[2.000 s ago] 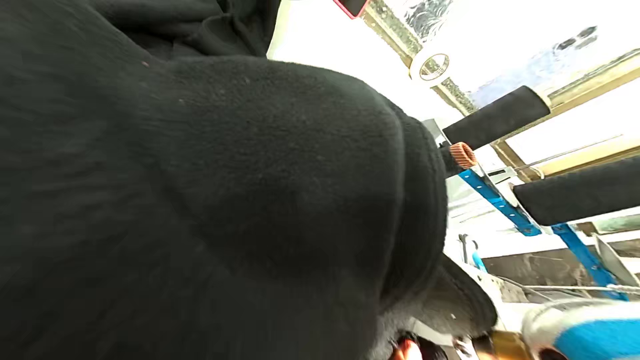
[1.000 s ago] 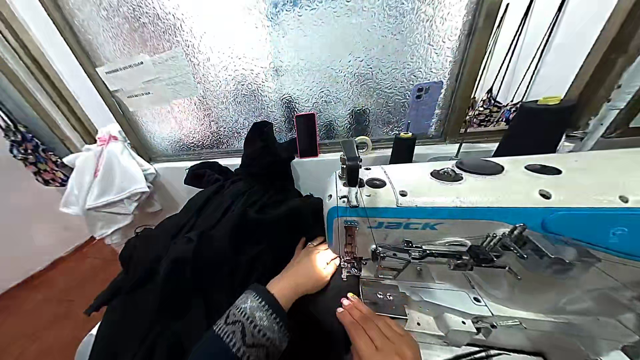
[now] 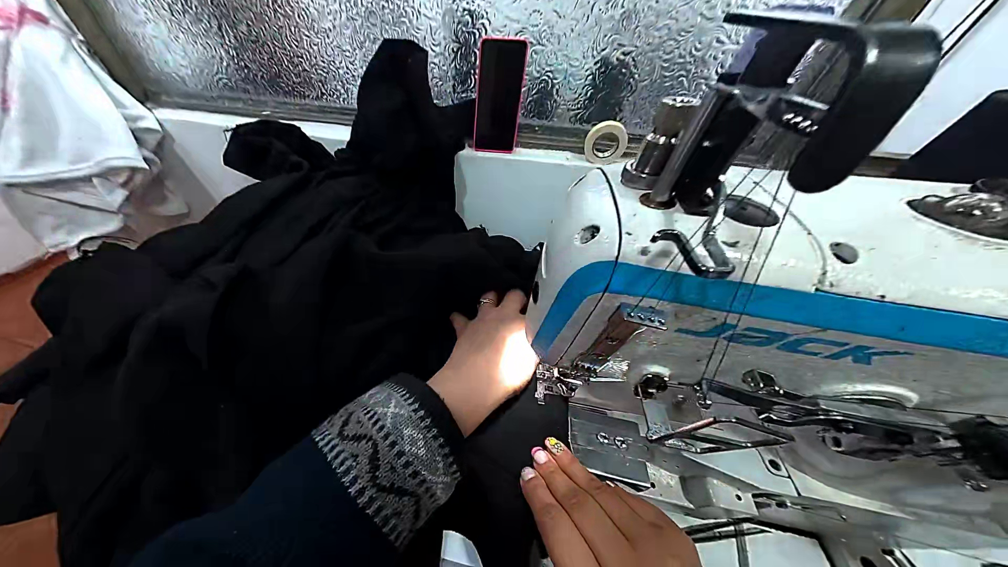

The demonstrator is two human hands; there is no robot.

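Note:
Black fabric point(image 3: 299, 315) lies heaped at the left and runs under the presser foot point(image 3: 556, 379) of a Jack industrial sewing machine point(image 3: 787, 315). My left hand point(image 3: 490, 358), with a ring on one finger, presses on the cloth just left of the presser foot, under the bright lamp spot. Below the foot, my right hand point(image 3: 602, 508) rests its extended fingertips at the cloth's right edge, beside the metal plate point(image 3: 606, 445). Neither hand is closed round anything. What lies under my palms is hidden.
A phone point(image 3: 501, 94) with a pink edge leans upright against the textured window point(image 3: 299, 47), near a roll of tape point(image 3: 605, 142). White cloth point(image 3: 71, 134) hangs at the left. Threads run down from the black thread guide point(image 3: 866, 87) on the machine head.
Two seconds ago black cloth filled most of the view and the hands were hardly seen. Since one second ago, the view has come closer to the machine; both hands remain beside the presser foot.

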